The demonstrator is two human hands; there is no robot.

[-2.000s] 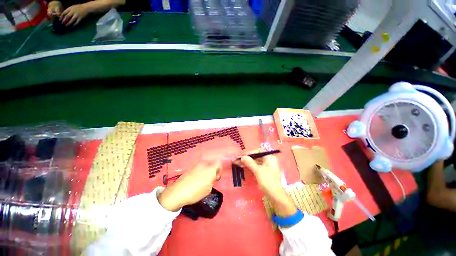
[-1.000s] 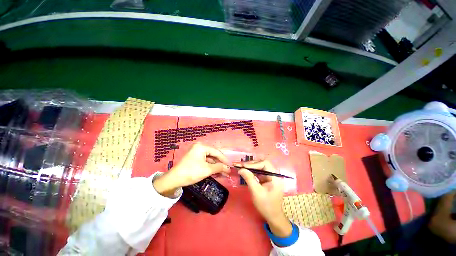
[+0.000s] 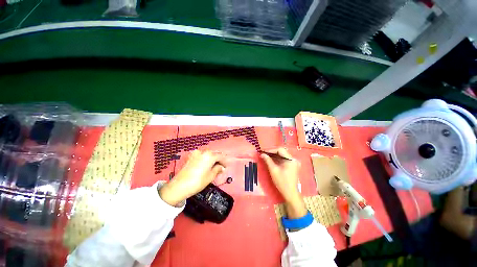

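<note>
My right hand [image 3: 283, 174] holds a thin dark pen-like tool [image 3: 276, 155], its tip at the lower right end of the rows of tiny black foam pads [image 3: 201, 140]. My left hand [image 3: 197, 173] is over the mat with its fingers curled; a small dark round part [image 3: 229, 180] shows just beside its fingertips, and I cannot tell whether the fingers hold anything. Several black foam strips [image 3: 250, 176] lie upright between my hands. A glossy black device housing [image 3: 212, 203] lies below my left hand, partly covered by it.
At right are an orange parts box [image 3: 318, 130], brown card [image 3: 330, 172], hot glue gun [image 3: 355, 203], yellow label sheet [image 3: 320, 210] and white-blue fan [image 3: 427, 150]. At left are a long sticker sheet [image 3: 108, 167] and clear blister trays [image 3: 39, 177]. A black unit [image 3: 315, 79] sits on the green belt.
My hands were together over the strips and are now apart. My right hand has moved up and right, its tool tip now pointing left at the pads. The strips and small round part are uncovered.
</note>
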